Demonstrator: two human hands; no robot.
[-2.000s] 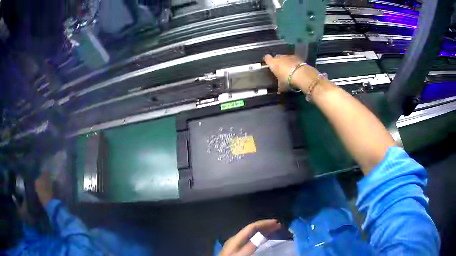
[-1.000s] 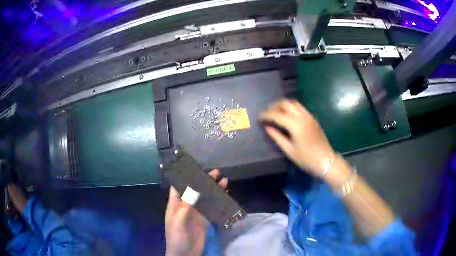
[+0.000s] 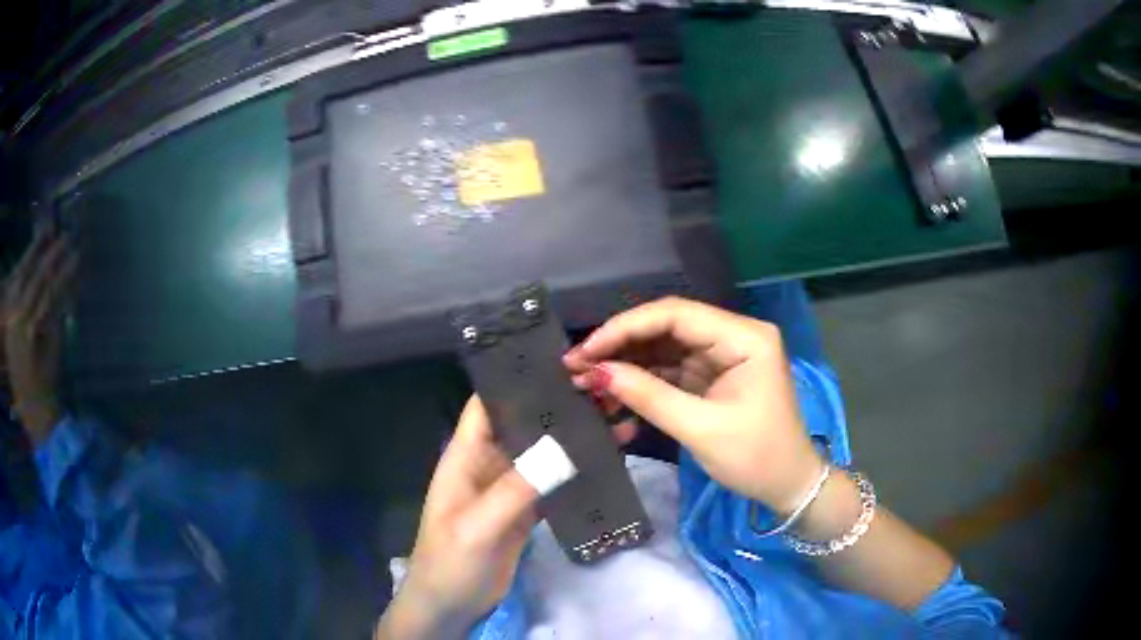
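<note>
My left hand (image 3: 482, 500), with white tape on the thumb, holds a dark carrier plate (image 3: 563, 431) over my lap. The plate is tilted, with two bright round fittings at its far end. My right hand (image 3: 713, 381) is at the plate's right edge, thumb and index fingertips close together; whether a nut is between them is too small to tell. Small silvery nuts (image 3: 432, 175) lie loose on the black lid (image 3: 588, 238), around and partly on a yellow label (image 3: 503, 171).
Another person's hand (image 3: 38, 313) is at the green bench's left end. A second dark plate (image 3: 903, 125) lies on the bench at right, under a thick blurred tube or post (image 3: 1020, 63). Silver conveyor rails (image 3: 269, 75) run behind the lid, which bears a green label (image 3: 467, 43).
My right hand has moved from the lid's right side to the held plate. The plate is turned more upright. The other person's hand has moved up to the bench, where the plate stack no longer shows.
</note>
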